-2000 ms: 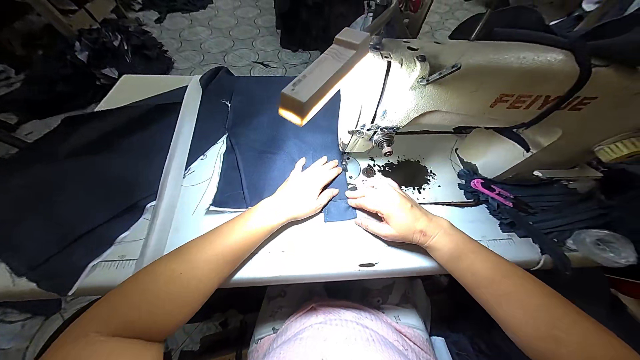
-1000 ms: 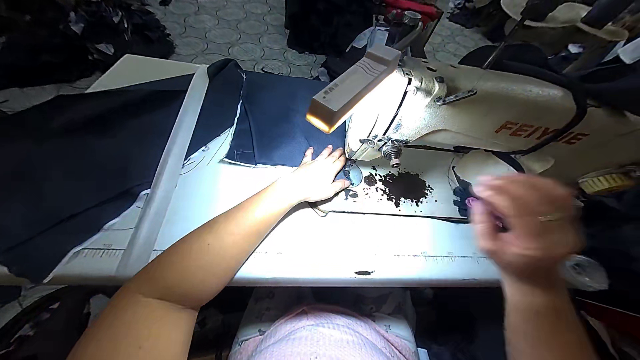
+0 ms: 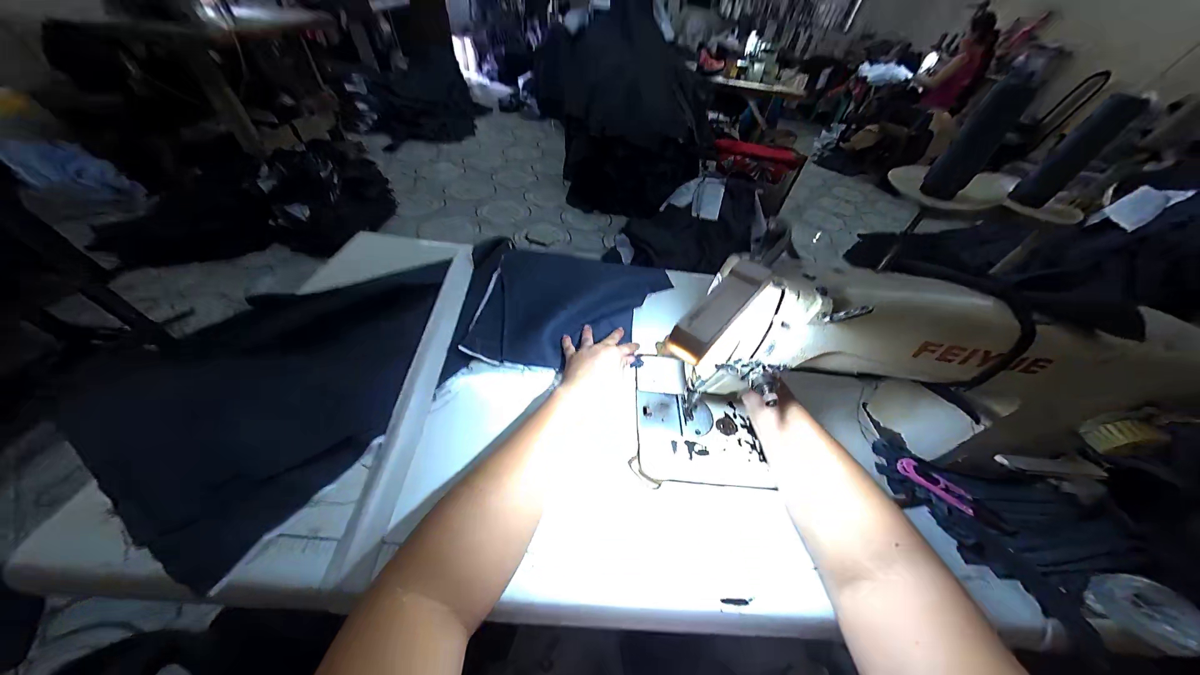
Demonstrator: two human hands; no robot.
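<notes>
Dark blue fabric (image 3: 553, 305) lies on the white sewing table (image 3: 581, 572), left of the needle area of a Feiyue sewing machine (image 3: 900, 319). My left hand (image 3: 598, 356) rests on the fabric's near right corner, fingers spread, palm down. My right hand (image 3: 764, 403) reaches in under the machine's arm, right of the presser foot (image 3: 692, 401); its fingers are mostly hidden behind the machine head. A lit lamp (image 3: 722, 309) is fixed at the head. Pink thread snips (image 3: 933, 485) lie on dark fabric strips to the right.
A larger dark cloth (image 3: 253, 412) covers the table's left side, beside a long pale strip (image 3: 403, 422). Thread cones (image 3: 984, 136) stand at the back right. A clear plastic spool (image 3: 1139, 605) lies at the right edge. Dark garments heap on the floor; a person (image 3: 961, 66) is far off.
My right hand, blurred near the pink snips a second ago, is now behind the machine head. The snips lie on the strips. My left hand has stayed near the fabric's corner. The view has tilted up.
</notes>
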